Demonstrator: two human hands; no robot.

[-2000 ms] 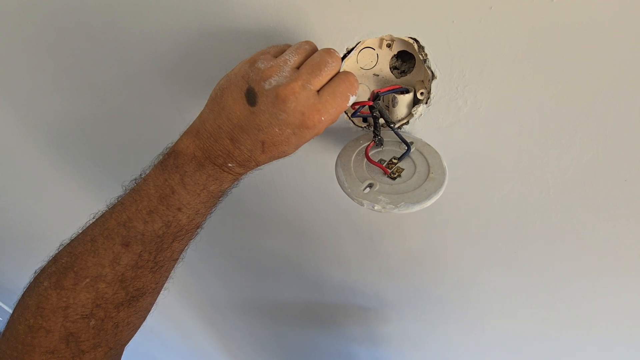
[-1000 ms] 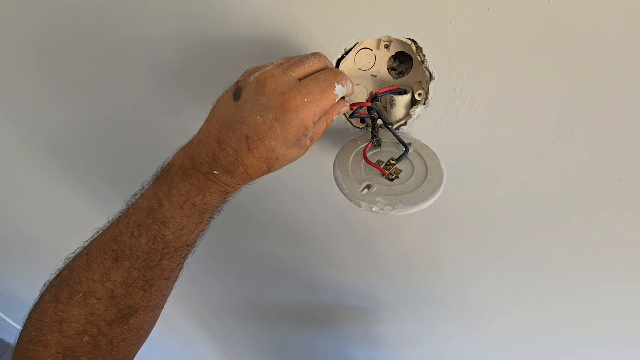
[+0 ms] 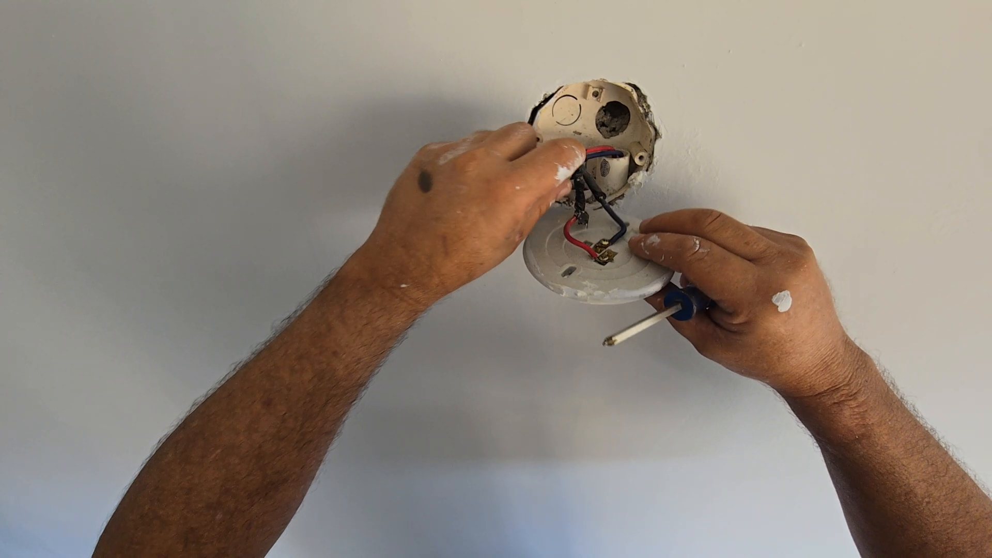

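A round white cover plate (image 3: pixel 597 283) hangs by red wire (image 3: pixel 575 240) and dark wire (image 3: pixel 616 217) below a round electrical box (image 3: pixel 593 116) set in a pale surface. My left hand (image 3: pixel 480 194) is at the box's lower left, its fingertips at the wires; whether it pinches them is hidden. The right edge of the plate lies between the fingers of my right hand (image 3: pixel 736 287), which also holds a screwdriver with a blue handle (image 3: pixel 686 303), its shaft (image 3: pixel 643 325) pointing down and left. Both wires run to a small brass terminal (image 3: pixel 604 252) on the plate.
The painted surface (image 3: pixel 814 116) surrounds the box, whose hole has a rough, broken rim (image 3: pixel 655 128). A dark knockout hole (image 3: pixel 613 119) opens in the back of the box.
My right hand, out of view in both earlier frames, has come in with the screwdriver and taken hold of the plate's edge. My left hand stays by the wires.
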